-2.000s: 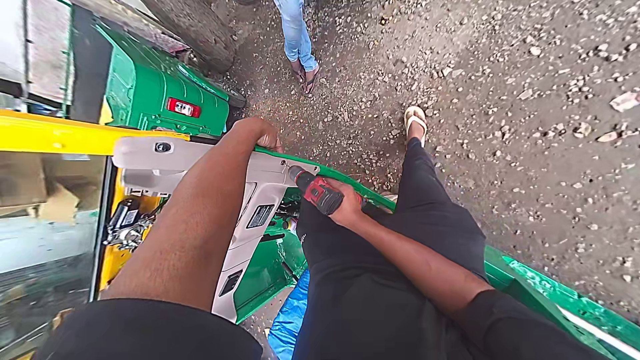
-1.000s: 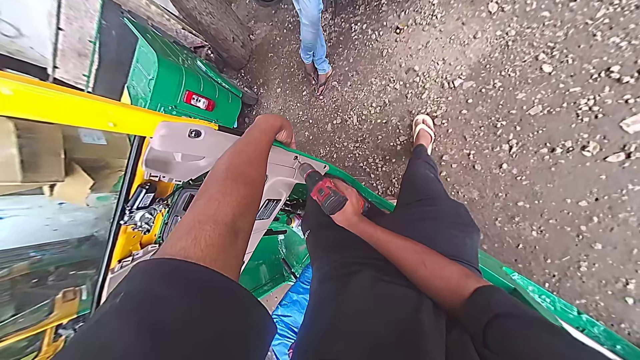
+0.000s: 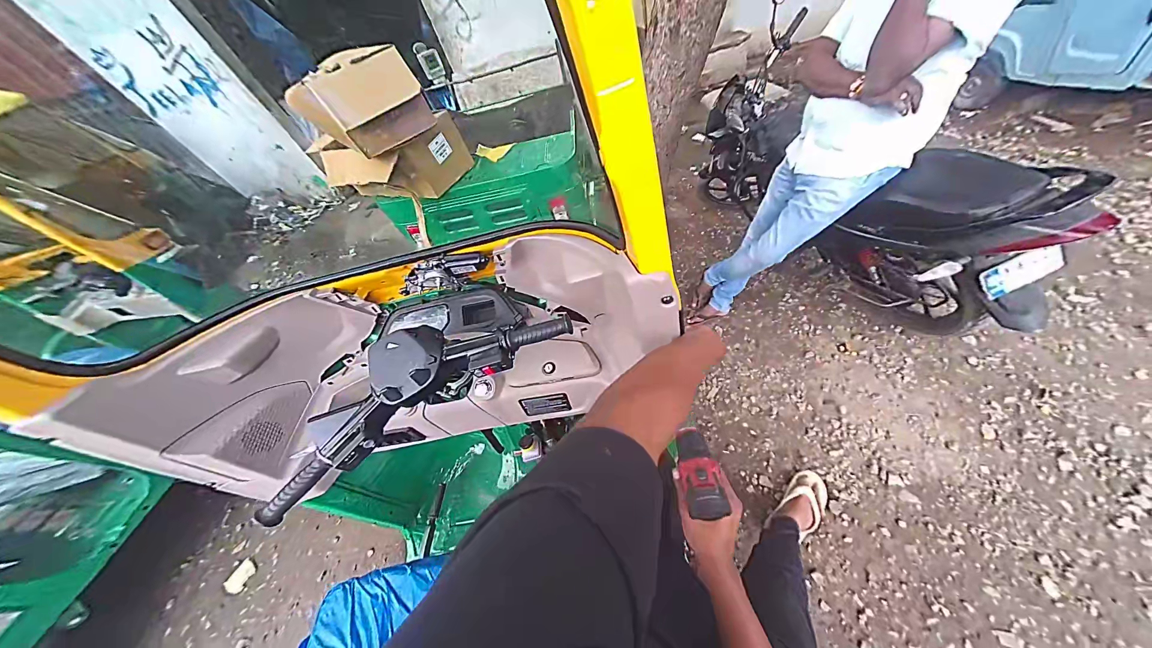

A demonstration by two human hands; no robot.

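In my right hand (image 3: 713, 526) is a red and black cordless drill (image 3: 700, 477), gripped near my lap beside the green side edge of an auto rickshaw. My left hand (image 3: 705, 340) rests at the right end of the beige dashboard panel (image 3: 630, 297), by the foot of the yellow windshield pillar (image 3: 625, 135); its fingers are mostly out of sight. The handlebar (image 3: 432, 369) with black grips and an instrument cluster (image 3: 459, 310) stands in front of the dashboard. Wiring shows in a gap behind the cluster.
A person in a white shirt and jeans (image 3: 783, 211) leans by a parked black motorcycle (image 3: 954, 207). Cardboard boxes (image 3: 387, 126) sit on a green vehicle beyond the windshield. Blue plastic sheeting (image 3: 373, 598) lies below the dashboard. Gravel ground (image 3: 972, 450) spreads at the right.
The view has swung left and up, bringing in the handlebar, windshield and motorcycle. The drill stays in my right hand, and my left hand stays by the dashboard's end.
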